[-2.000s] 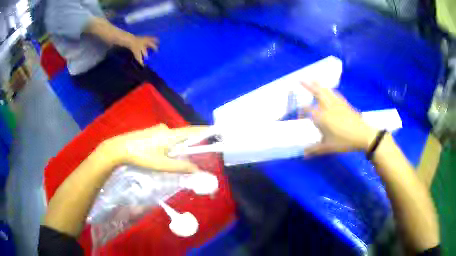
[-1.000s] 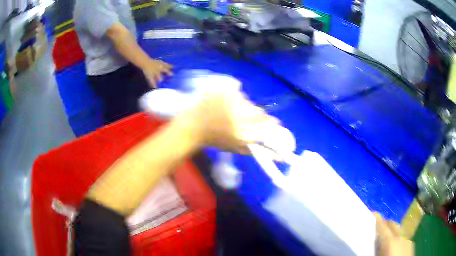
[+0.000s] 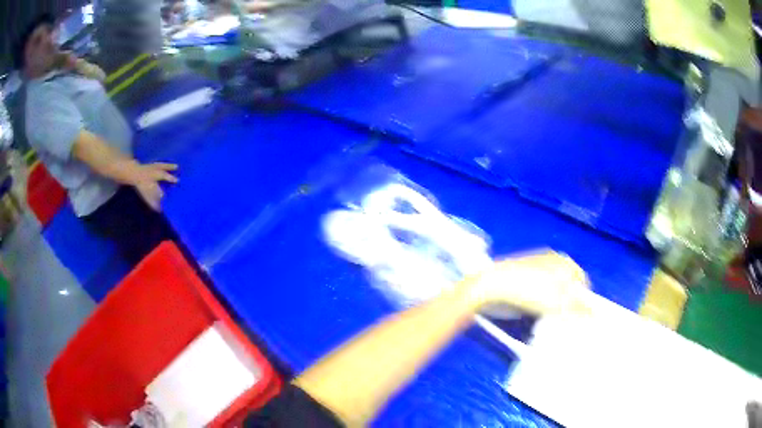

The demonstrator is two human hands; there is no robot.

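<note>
A pair of long white bars [image 3: 635, 368] lies at the lower right, over the blue bench surface, cut off by the picture's edge. My left hand [image 3: 535, 280] is at the near end of the bars, blurred; its fingers reach over that end, and its grip cannot be made out. A bundle of white cord [image 3: 401, 238], seemingly in clear bag film, lies beside my left wrist on the blue sheeting. A short piece of cord runs to the bars' end. My right hand is not in view.
A red tote [image 3: 125, 351] with white items inside stands at the lower left. A person [image 3: 83, 142] stands at the upper left, one hand over the bench. A white bar [image 3: 177, 107] lies near them. Green matting [image 3: 723, 330] and a tan strip [image 3: 664, 297] are at the right.
The bars and cord bundle have moved from over the red tote to the right onto the bench. My left hand has moved right with them. My right hand has left the picture. The view has turned right.
</note>
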